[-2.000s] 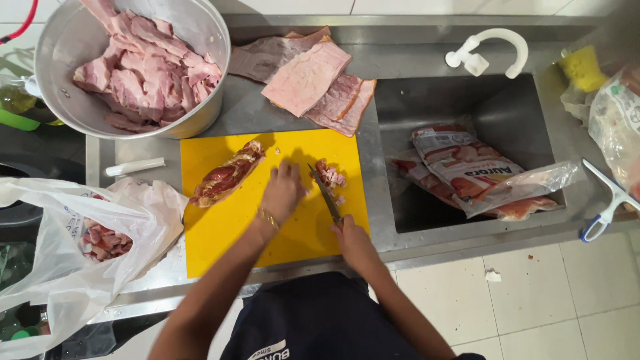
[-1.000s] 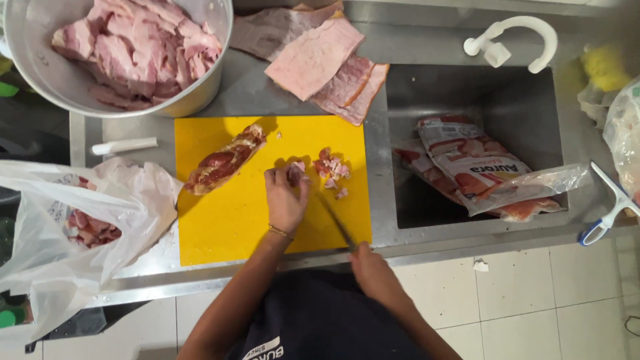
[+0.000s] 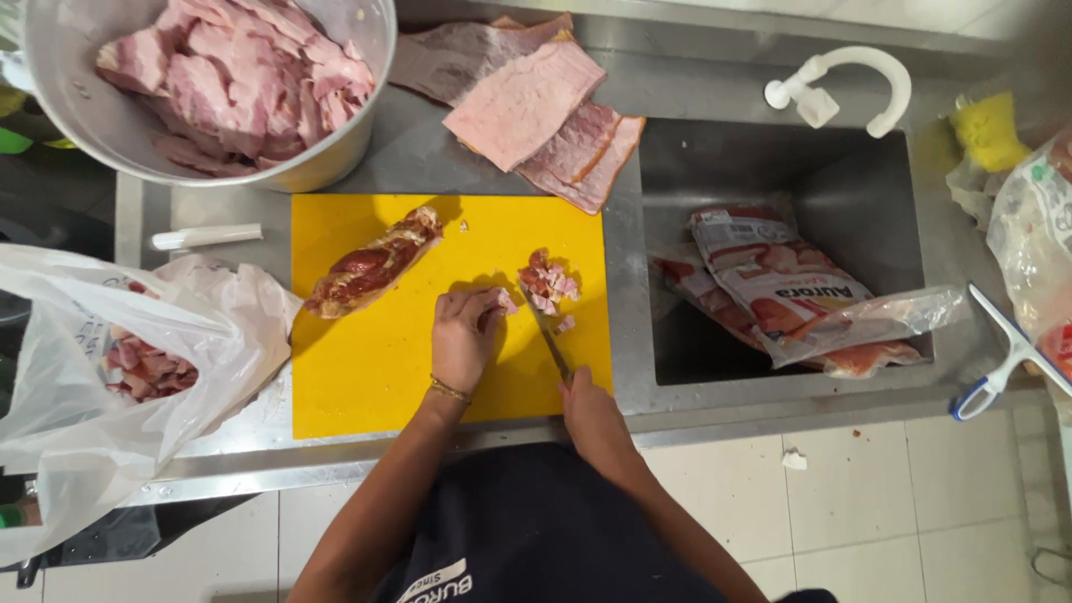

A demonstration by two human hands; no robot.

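Observation:
On the yellow cutting board (image 3: 360,377), my left hand (image 3: 463,335) holds a small piece of cured meat (image 3: 505,301) under its fingertips. My right hand (image 3: 591,412) grips the handle of a knife (image 3: 553,343), whose blade points away from me, its tip beside a small pile of chopped meat (image 3: 548,280). A larger chunk of smoked meat (image 3: 377,264) lies at the board's upper left. Flat slabs of bacon (image 3: 528,105) rest on the steel counter behind the board.
A metal pot (image 3: 356,146) of sliced meat stands back left; a white plastic bag (image 3: 243,335) with meat pieces lies left. Near it is a white plastic tube-like piece (image 3: 209,236). At right, a sink (image 3: 837,167) holds plastic meat packages (image 3: 754,251), beside a white faucet (image 3: 896,79) and a squeegee (image 3: 1013,347).
My left hand was flat over the board two seconds ago and now pinches a meat piece, close to the knife. The knife's blade has moved back up beside the chopped pile since one second ago.

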